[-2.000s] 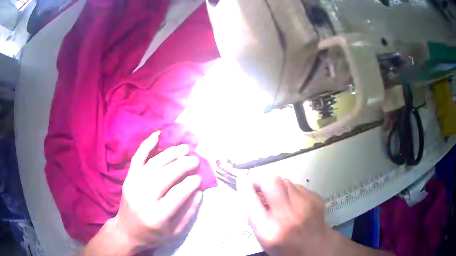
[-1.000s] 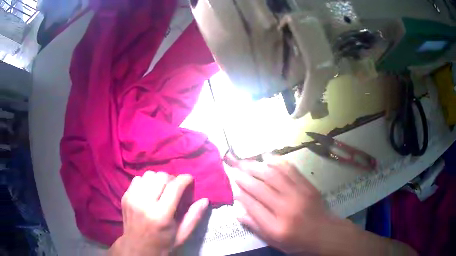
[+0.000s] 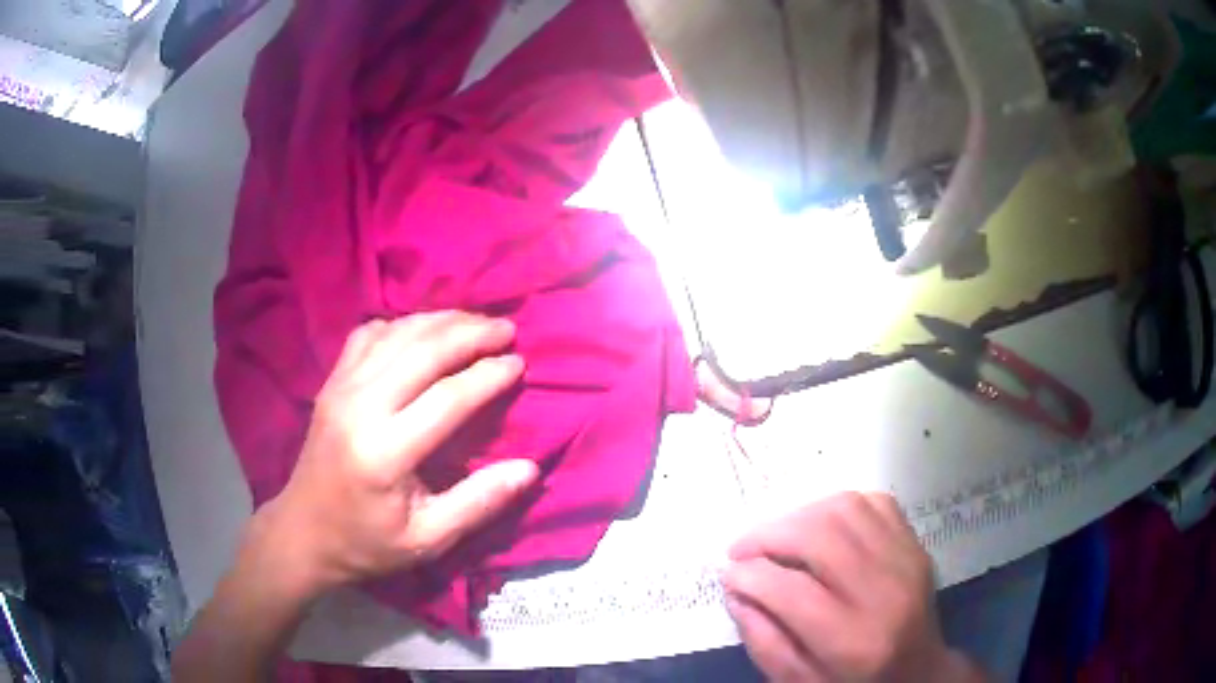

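The magenta garment [image 3: 587, 360] lies bunched on the left of the white table, one corner reaching the front edge. My left hand [image 3: 400, 440] rests on it, fingers spread. My right hand [image 3: 834, 587] is half curled at the front edge, right of the cloth; whether it pinches anything is unclear. A thin pink thread [image 3: 750, 460] runs between it and a small pink scrap or thread end [image 3: 754, 408] by the bed plate corner. The sewing machine head [image 3: 787, 80] stands above; glare hides the needle area. Pink-handled snips [image 3: 994, 378] lie on the table.
Black-handled shears [image 3: 1174, 320] lie at the far right. A printed ruler [image 3: 987, 504] follows the curved front edge. The yellowish bed plate [image 3: 1054, 227] has a dark, ragged edge. More magenta cloth [image 3: 1154, 594] is below the table at right.
The snips now lie on the table, clear of my hands. My left hand has moved up onto the cloth, whose corner has spread towards the front. My right hand has drawn back from the bed plate.
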